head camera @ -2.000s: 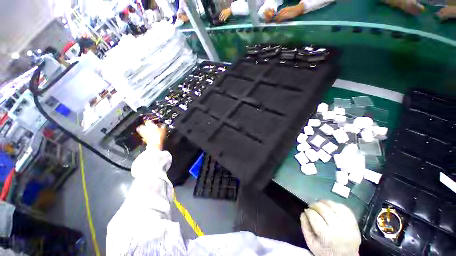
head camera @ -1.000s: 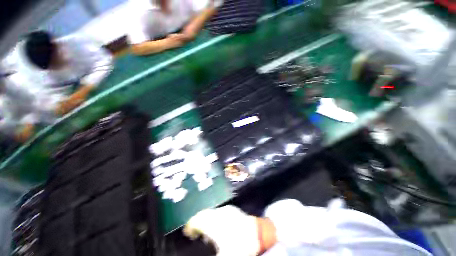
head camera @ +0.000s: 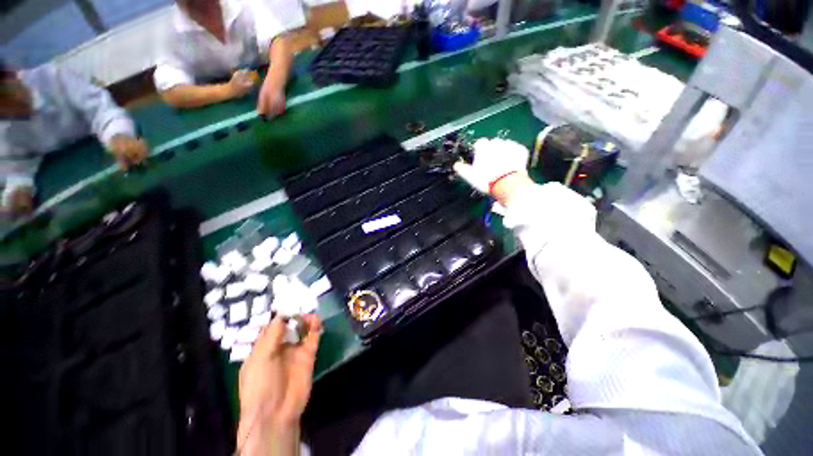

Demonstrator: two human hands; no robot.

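My bare left hand (head camera: 278, 378) is at the lower left, over the near edge of the white pads (head camera: 254, 283). Its thumb and fingers pinch a small greyish part (head camera: 294, 329), blurred, perhaps a round unit. My gloved right hand (head camera: 496, 163) reaches to the pile of binder clips (head camera: 443, 151) behind the tray's right end; its fingertips are at the pile, and whether they grip a clip is unclear. The black blister tray (head camera: 358, 190) lies between the hands. One round gold-centred unit (head camera: 365, 305) sits in its near left pocket.
A large black tray (head camera: 89, 312) stands at the left. A black box with yellow bands (head camera: 575, 153) and plastic-wrapped white trays (head camera: 615, 85) are at the right. More round units (head camera: 542, 361) lie below the bench edge. People in white work across the green bench.
The view has swung right. My left hand has come from the far left tray to the white pads with a small part. My right hand has moved from the bench's near edge to the clips.
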